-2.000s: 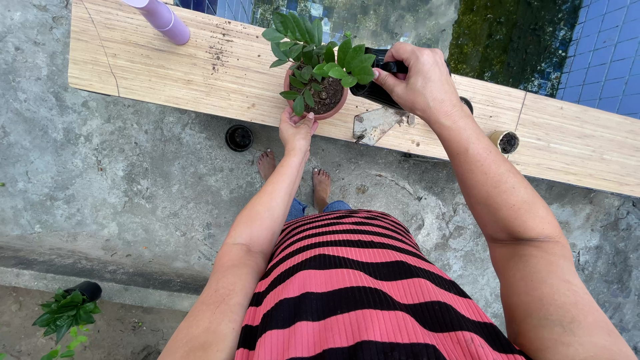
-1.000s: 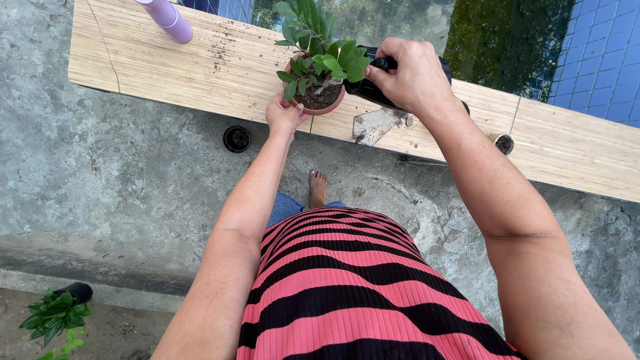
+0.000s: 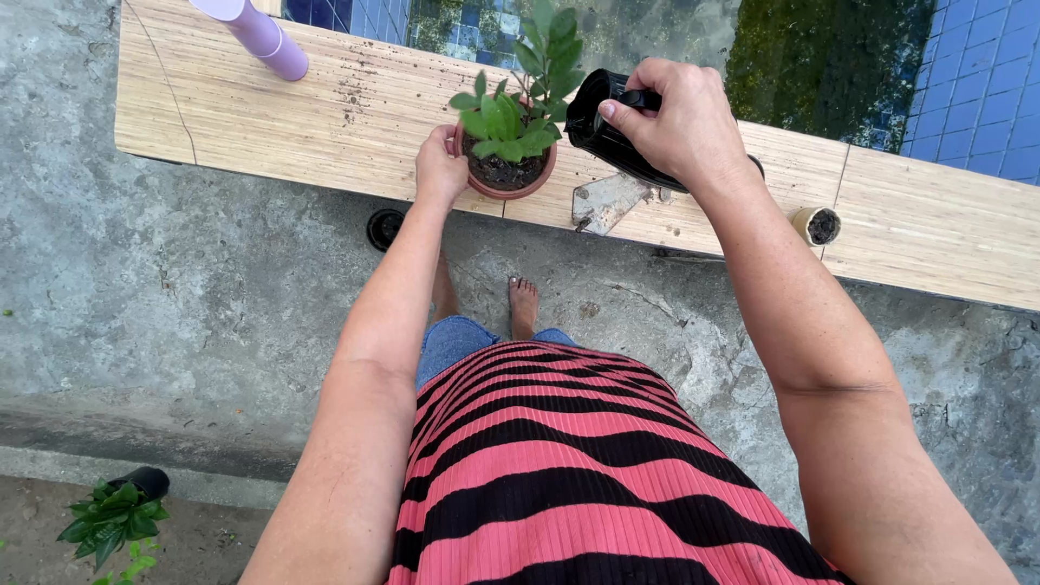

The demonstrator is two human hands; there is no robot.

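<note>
A leafy green plant [image 3: 508, 122] grows in a terracotta-coloured pot [image 3: 520, 192] with dark soil, standing near the edge of the wood-look ledge [image 3: 390, 89]. My left hand [image 3: 441, 166] grips the pot's left rim. To the right of the plant, my right hand [image 3: 678, 114] holds a black plastic pitcher [image 3: 617, 150] by its handle, tilted with its mouth toward the plant. Whether anything flows from it cannot be seen. Just below the pitcher, a soil-stained trowel blade [image 3: 605, 203] lies on the ledge; its handle is hidden.
A purple bottle [image 3: 272, 45] and scattered soil [image 3: 351, 93] are at the ledge's left. A small soil-filled container [image 3: 815, 226] is at its right. Behind lies a blue-tiled pool [image 3: 812, 65]. A black pot [image 3: 383, 229] stands on the concrete floor; another plant [image 3: 114, 516] is lower left.
My right hand and the pitcher have moved away from the plant, to the right, so the pitcher's mouth now shows. My left hand stays on the pot.
</note>
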